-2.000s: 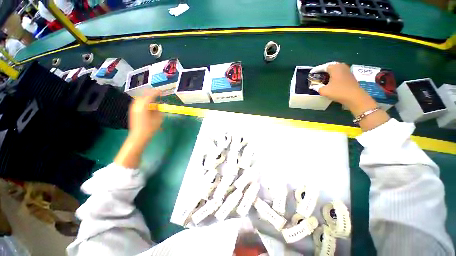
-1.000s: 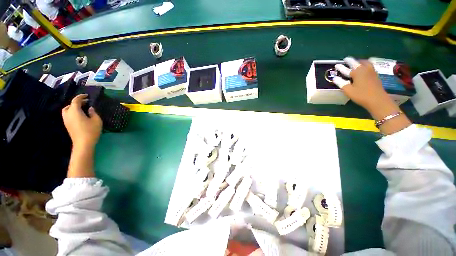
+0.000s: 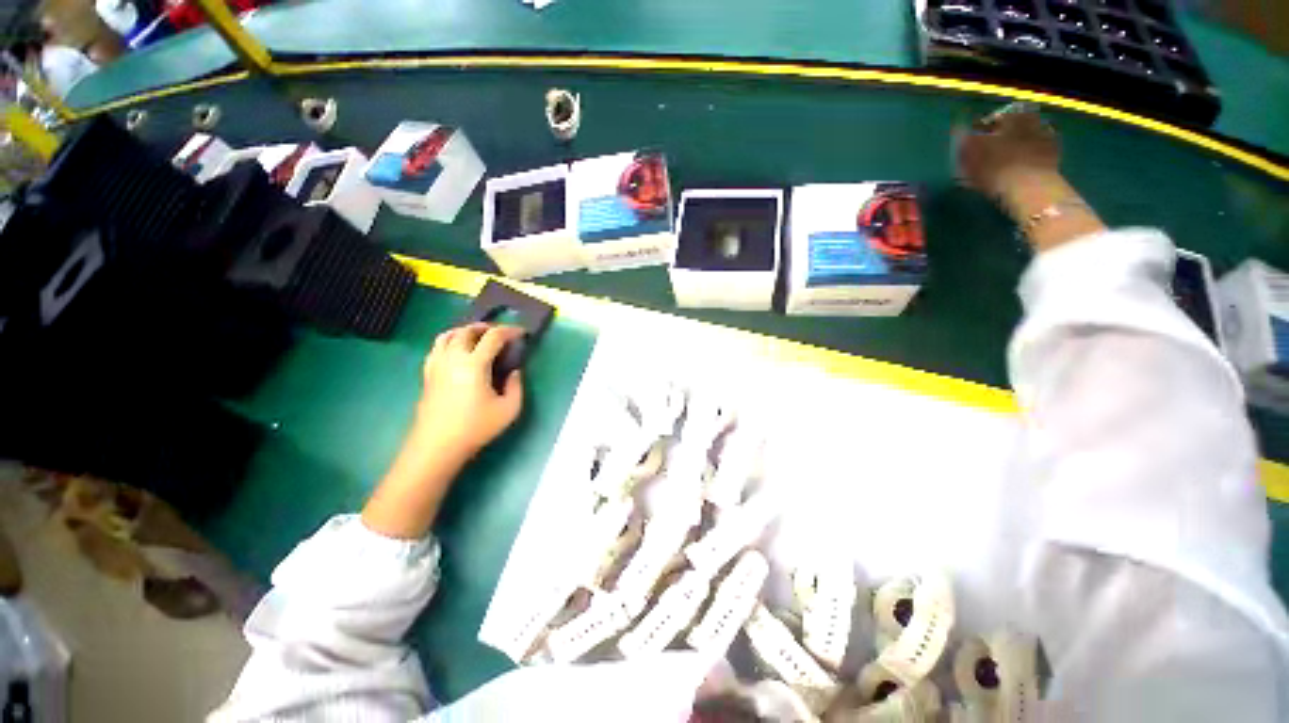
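My left hand holds a black insert by its edge, just left of the white sheet's top corner. My right hand is at the far side of the belt, blurred, its fingers around a small pale ring that looks like a smartwatch, mostly hidden. An open box base with black inside stands beside its lid. A second open base and lid stand to their left.
Cream straps lie on the white sheet. Black insert stacks stand at left. A watch stands beyond the boxes. A black blister tray lies on the far shelf. My right sleeve partly hides boxes at right.
My left hand has moved right from the stacks, bringing a black insert. My right hand has left the box base and reached to the belt's far side. The boxes have shifted right in view.
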